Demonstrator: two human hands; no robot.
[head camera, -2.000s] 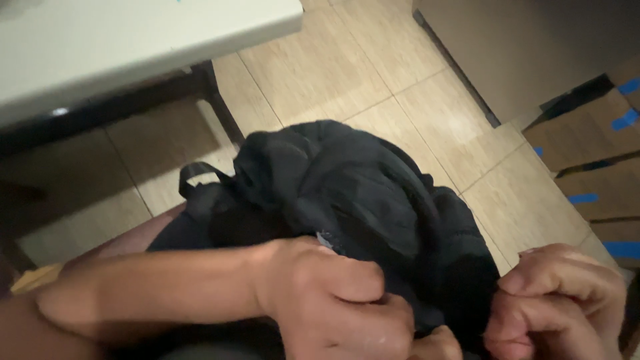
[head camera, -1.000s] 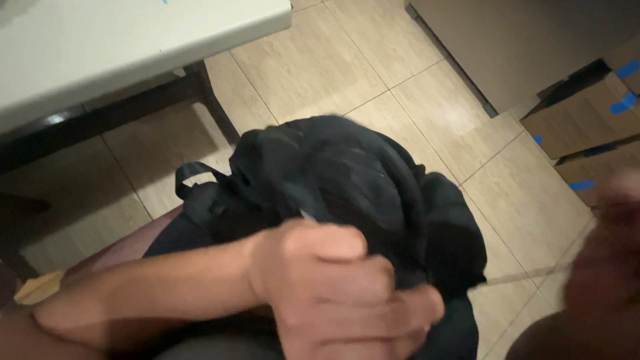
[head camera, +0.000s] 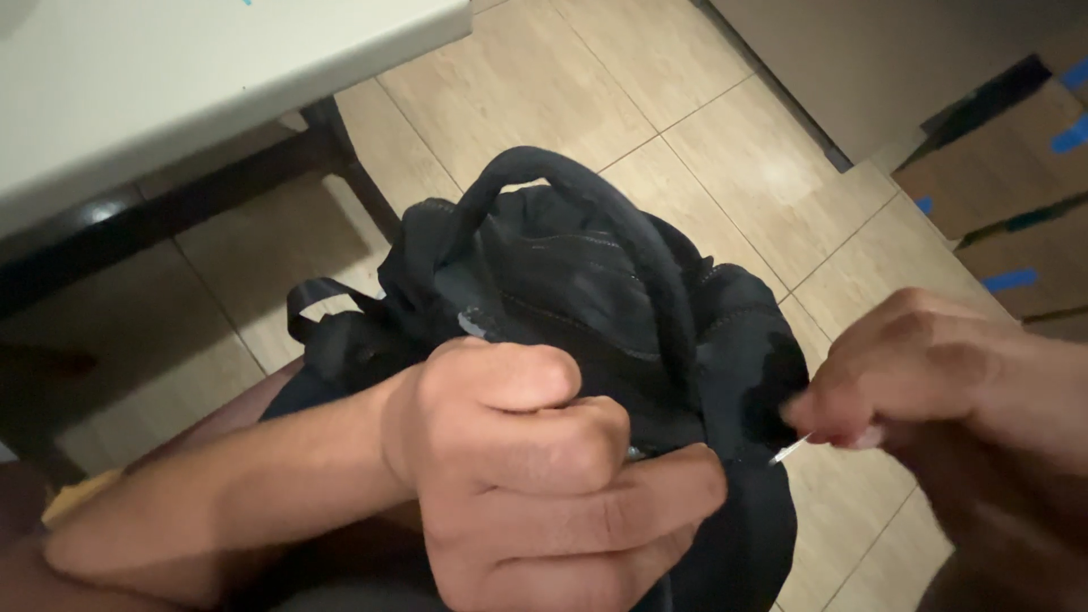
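Observation:
A black fabric bag (head camera: 578, 280) with a padded loop handle, zips and a side strap lies over the lap. My left hand (head camera: 544, 476) is curled against its near part, the fingers closed on the dark fabric; what lies inside the fist is hidden. A small shiny spot shows between its fingers. Beside the wrist, a worn grey-white patch (head camera: 473, 323) marks the bag. To the right of the bag, my right hand (head camera: 884, 374) pinches a thin, shiny needle (head camera: 790, 449) between thumb and fingertip, its free end pointing down and left toward the fabric.
A white tabletop (head camera: 212, 93) on a dark frame (head camera: 340, 161) stands at the upper left. Cardboard boxes (head camera: 1011, 178) with blue tape are at the right, next to a large grey-brown panel (head camera: 850, 68). Beige floor tiles (head camera: 544, 93) show between them.
My right hand was near the bag's right side, swung out to the right edge, and is now back beside the bag. The left hand stays on the bag. The loop handle now stands out more clearly.

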